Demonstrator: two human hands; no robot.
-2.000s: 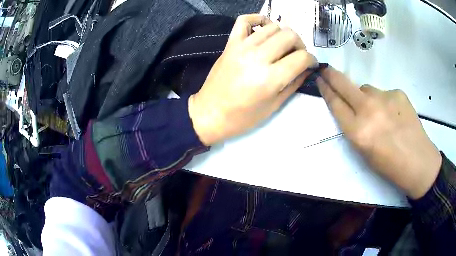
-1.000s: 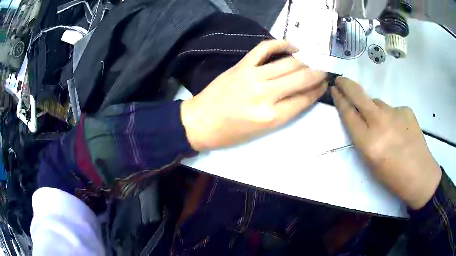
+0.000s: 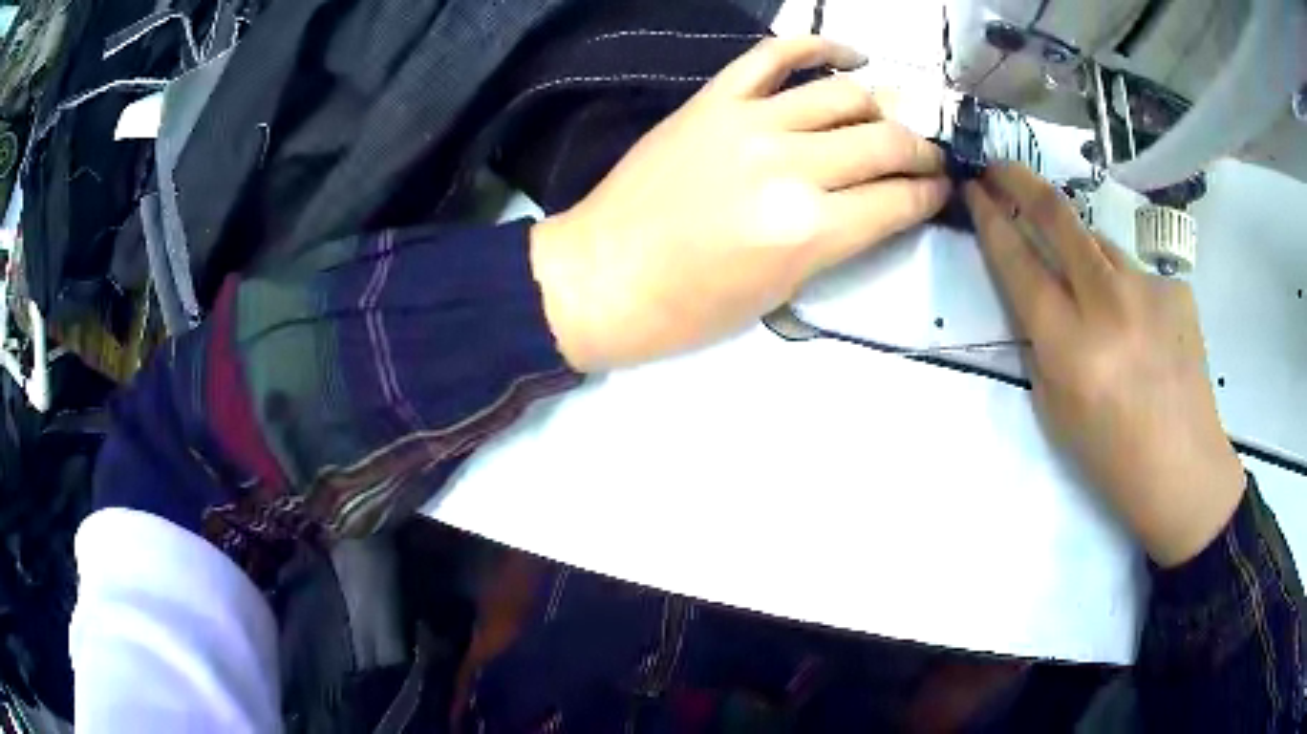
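The black garment panel (image 3: pixel 573 122) with pale stitch lines lies under and behind my left hand (image 3: pixel 760 201). My left hand presses on it, fingertips at a small folded black edge (image 3: pixel 963 161). My right hand (image 3: pixel 1104 344) pinches that edge from the other side, its fingertips close to my left ones. The edge is at the presser foot and needle area of the white sewing machine (image 3: pixel 1147 72); my fingers hide most of it. A thin sliver-like tool (image 3: pixel 975 346) sticks out to the left from my right hand.
A ribbed cream knob (image 3: pixel 1165 237) is on the machine's front. Dark and grey cut pieces (image 3: pixel 172 215) with a pale tie and white tag (image 3: pixel 139 118) are at the left. The white tabletop (image 3: pixel 803 473) ends in a curved edge above my lap. Dark cloth hangs at lower left.
Both hands and the folded edge have moved up to the needle area, from the bare tabletop beside it. The machine head shows more, and a seam in the tabletop has come into view.
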